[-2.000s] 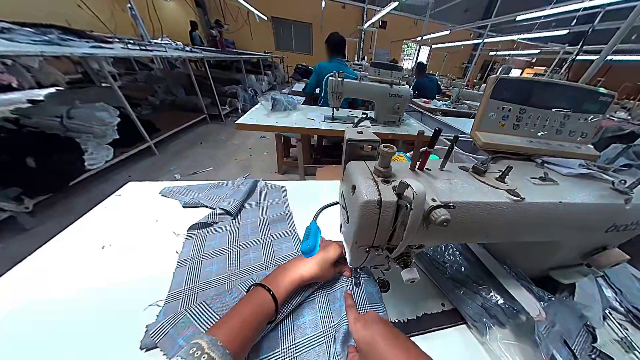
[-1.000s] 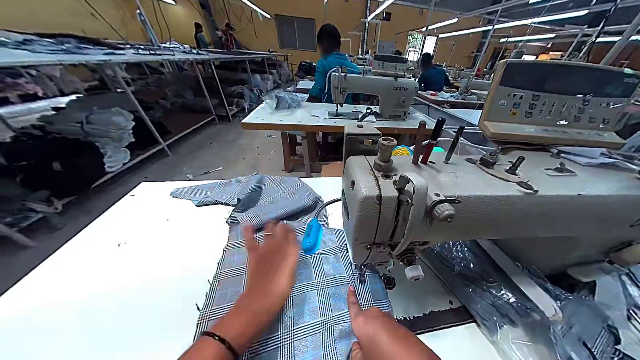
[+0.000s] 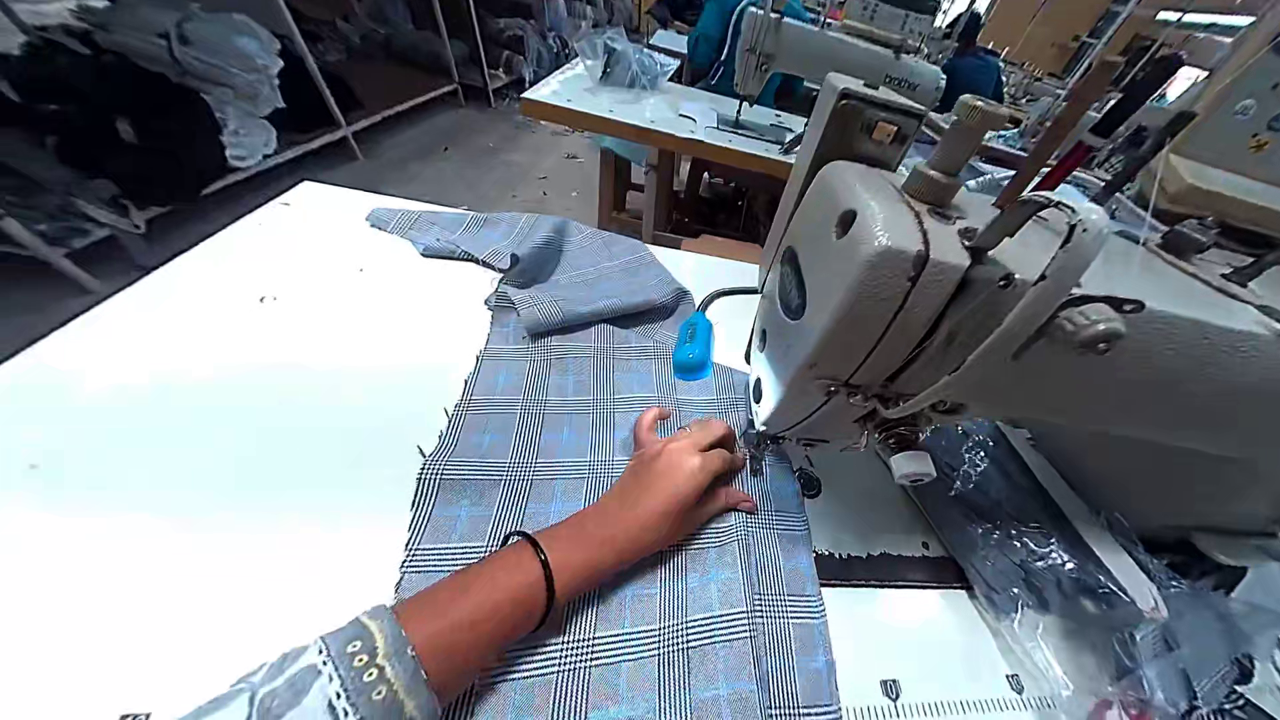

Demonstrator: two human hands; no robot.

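Note:
Grey plaid fabric (image 3: pixel 600 510) lies flat on the white sewing table (image 3: pixel 200 450), its far end folded over on itself. Its right edge runs under the presser foot (image 3: pixel 755 455) of an industrial sewing machine (image 3: pixel 880 290). My left hand (image 3: pixel 685 470) rests on the cloth just left of the foot, fingers bent, thumb raised; whether it pinches the cloth cannot be told. A black band circles that wrist. Beyond the hand, a blue-headed lamp or guide (image 3: pixel 692 345) on a bent stem hangs over the fabric. My right hand is out of view.
Plastic-wrapped dark material (image 3: pixel 1010 520) lies under the machine arm at right. A printed ruler (image 3: pixel 950 706) runs along the near table edge. Behind stands another table (image 3: pixel 640 110) with a Brother sewing machine (image 3: pixel 840 60). Racks of cloth bundles (image 3: pixel 200 70) stand at far left. Two people sit farther back.
My left hand has come from the fabric's middle to beside the presser foot. My right hand, on the cloth near the foot before, has left the view. The view has tilted down and moved closer.

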